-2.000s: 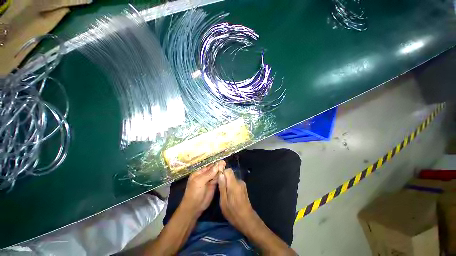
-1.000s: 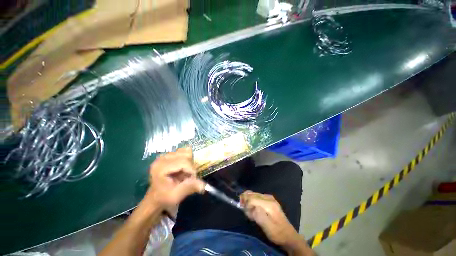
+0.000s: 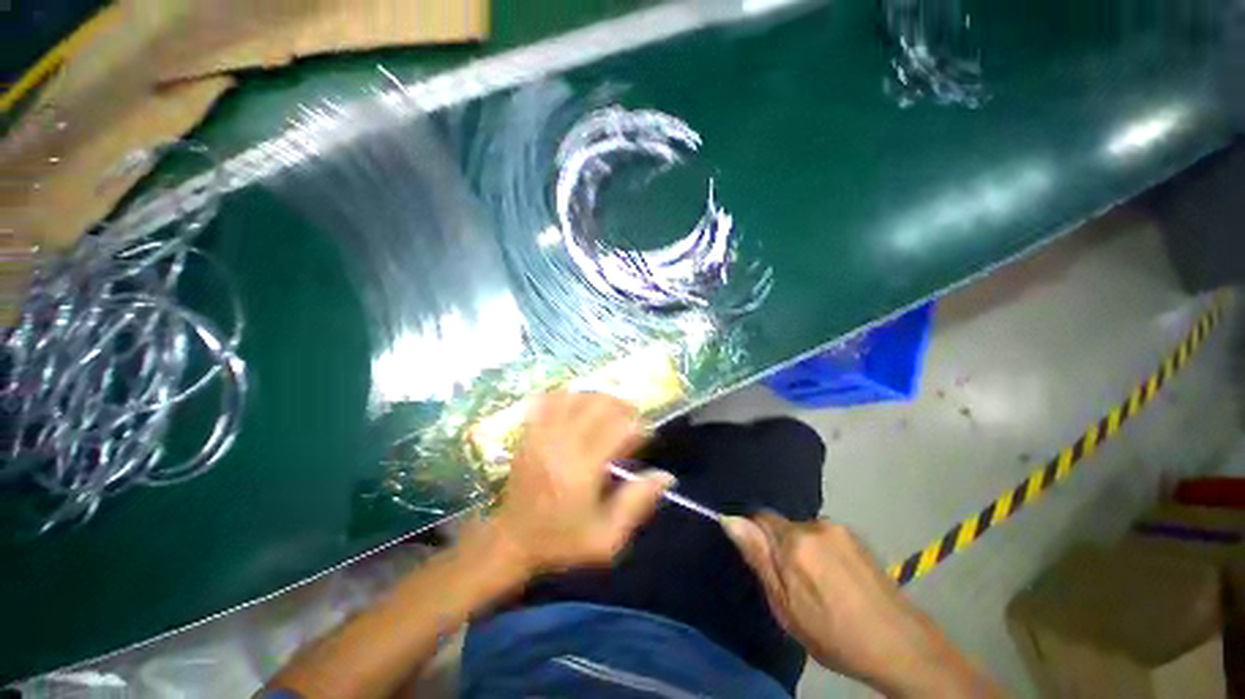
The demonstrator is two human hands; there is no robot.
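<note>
A thin silvery strand (image 3: 691, 504) is stretched between my two bare hands, above my dark-clothed lap and just off the bench edge. My left hand (image 3: 580, 478) grips its upper left end and covers part of the yellow block (image 3: 658, 380). My right hand (image 3: 806, 567) grips its lower right end. The hands are slightly blurred, and what lies inside the fingers is hidden. Short clear offcuts (image 3: 423, 444) lie around the yellow block at the bench edge.
On the green bench (image 3: 819, 205) lie a C-shaped silver bundle (image 3: 590, 232), a clear strand fan (image 3: 423, 246), a looped heap (image 3: 103, 369) and a small bundle (image 3: 935, 68). Cardboard (image 3: 123, 150) is upper left. A blue bin (image 3: 888, 362) stands below the edge.
My hands were together at the bench edge, then moved apart with the strand between them. Since one second ago my left hand has moved right and my right hand further right. The view has shifted.
</note>
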